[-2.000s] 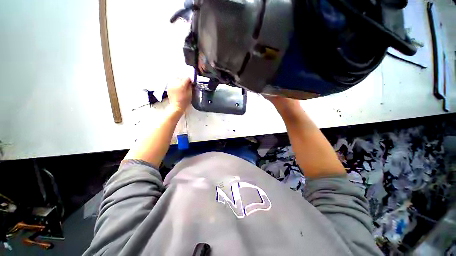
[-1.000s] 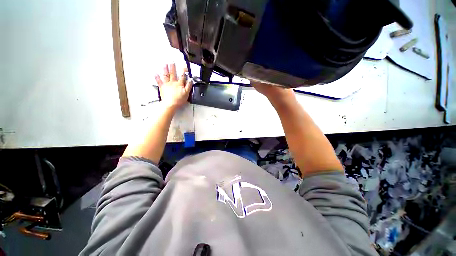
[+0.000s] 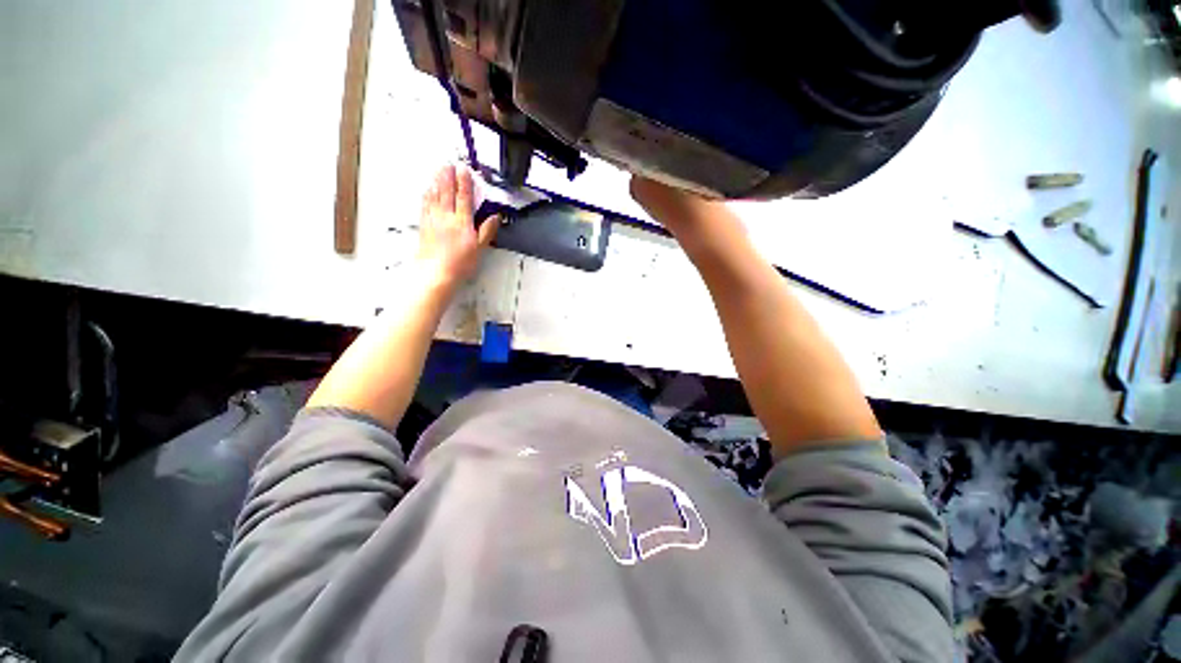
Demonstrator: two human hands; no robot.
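Note:
The dark grey and blue cutting machine (image 3: 699, 97) fills the top middle. Its grey base plate (image 3: 557, 235) shows below the motor, partly under the edge of the white fabric lay (image 3: 829, 240). The thin knife guard (image 3: 514, 158) stands between motor and plate. My left hand (image 3: 451, 231) lies flat with fingers extended, just left of the guard and plate, holding nothing visible. My right forearm reaches up under the motor body; only part of my right hand (image 3: 667, 205) shows, its fingers hidden behind the machine.
A brown wooden strip (image 3: 352, 130) lies on the white table (image 3: 168, 168) at left. A blue clamp (image 3: 497, 342) is at the front edge. Several short speckled bars (image 3: 1067, 213) and dark-edged narrow strips (image 3: 1135, 292) lie at right. Scraps (image 3: 1036, 518) cover the floor.
The machine and base plate have shifted left and slightly up in view. My left hand has come off the guard area and lies flat, fingers forward. The wooden strip and bars show at changed positions.

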